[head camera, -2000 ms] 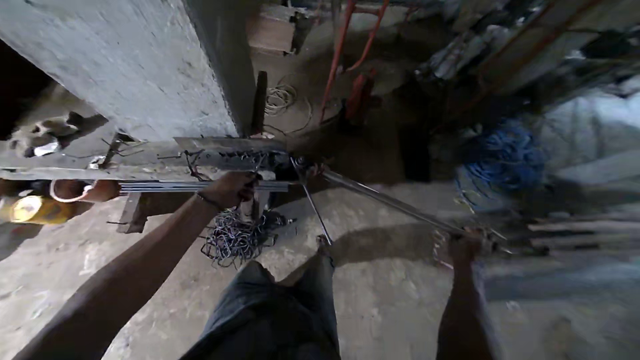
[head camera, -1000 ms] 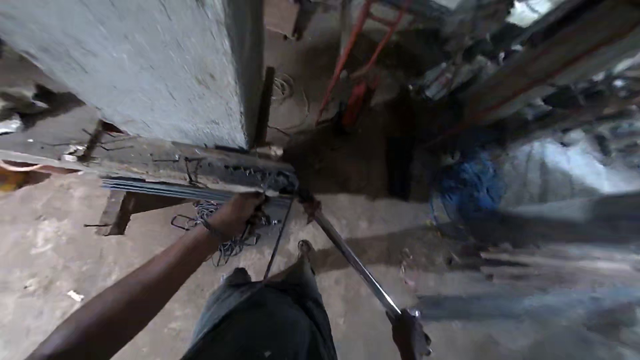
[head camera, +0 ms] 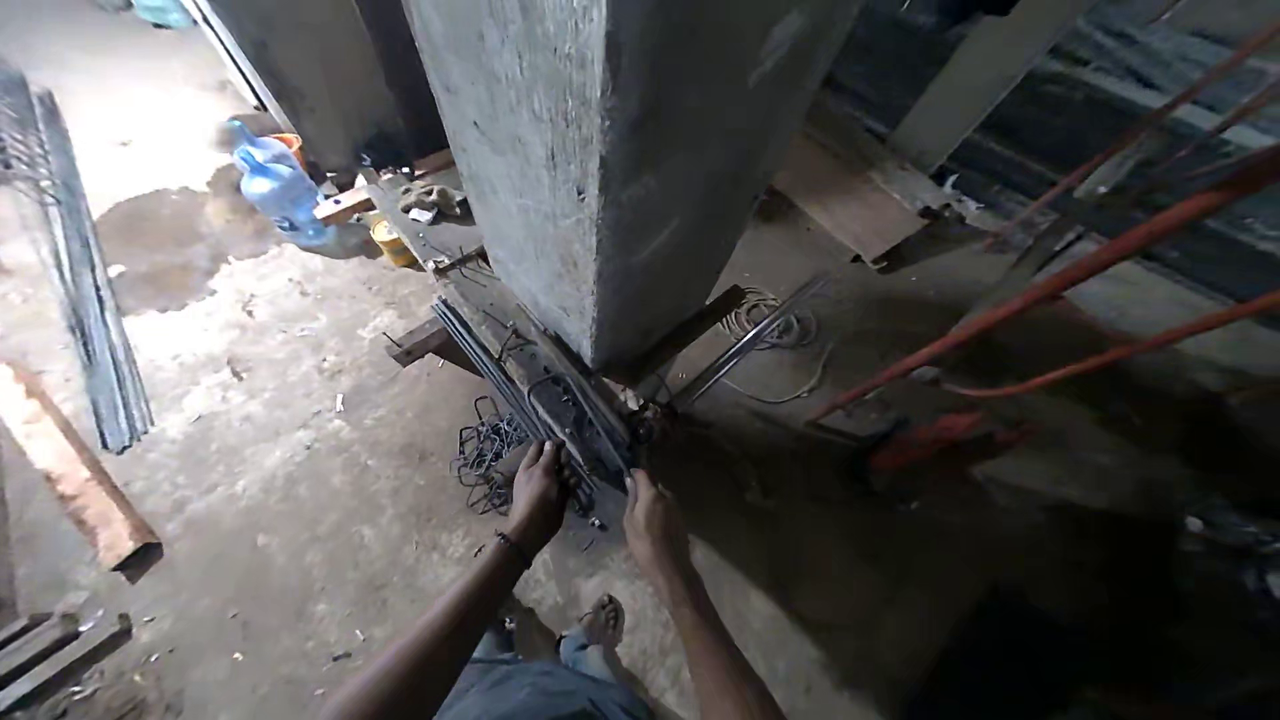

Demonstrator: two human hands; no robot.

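Note:
My left hand [head camera: 540, 490] is closed at the near end of a bundle of thin steel rods [head camera: 490, 365] along a wooden bench plank [head camera: 480, 300]. My right hand [head camera: 652, 510] has its fingers closed on a thin steel rod at the plank's near end; the rod is partly hidden. Between and beyond the hands lies a bent piece of rod [head camera: 548, 385]. A metal pipe [head camera: 745, 345] slants away from the bench's right side. Below the plank, left of my left hand, a heap of bent rebar stirrups [head camera: 487, 450] lies on the floor.
A concrete column [head camera: 600, 180] rises directly behind the bench. Red metal bars [head camera: 1050, 280] slant across the right. Coiled cable [head camera: 765, 320] lies behind the pipe. At left are blue water bottles [head camera: 280, 195], long metal bars [head camera: 85, 280] and a timber beam [head camera: 80, 470].
My right hand has left the long pipe and come in beside my left hand at the bench end. The pipe has swung to the column's far right side. The view has turned left.

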